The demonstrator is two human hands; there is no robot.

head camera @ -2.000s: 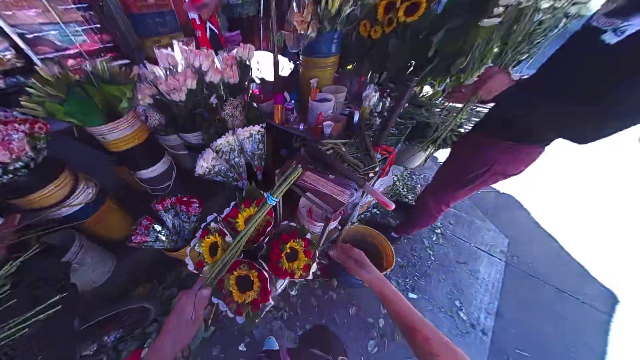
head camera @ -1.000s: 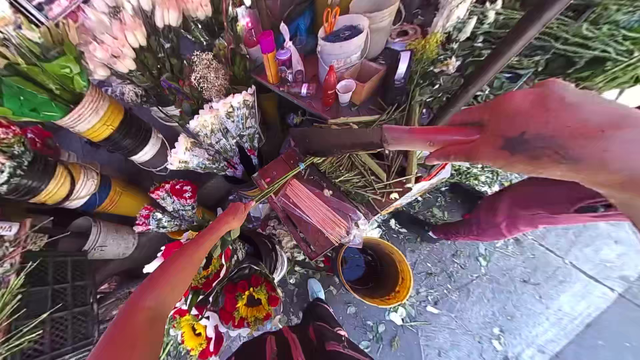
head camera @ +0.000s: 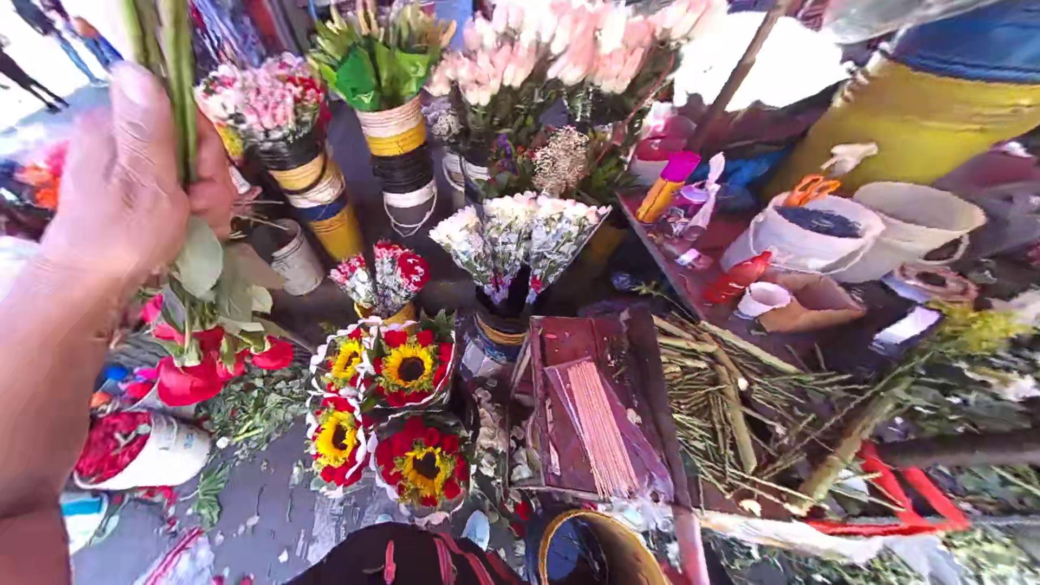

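Observation:
My left hand, raised at the left, is closed around thick green stems; below it hang leaves and red roses, heads down. My right hand is out of view. Paper-wrapped bouquets of sunflowers and red flowers stand near the middle. To their right, a dark red wooden tray bears a clear bag of thin pinkish sticks. A knife with a long dark blade seems to lie along the tray's right edge, its pink handle toward me.
A yellow-rimmed bucket stands at my feet. Cut stems are piled at the right. Behind are a white pail with orange scissors, white flowers and pink roses. A tub of red petals sits lower left.
The view has swung to the left. My left hand, earlier holding stems down by the tray, is now up at the left with roses. My right hand, earlier on the knife's pink handle, has left the view.

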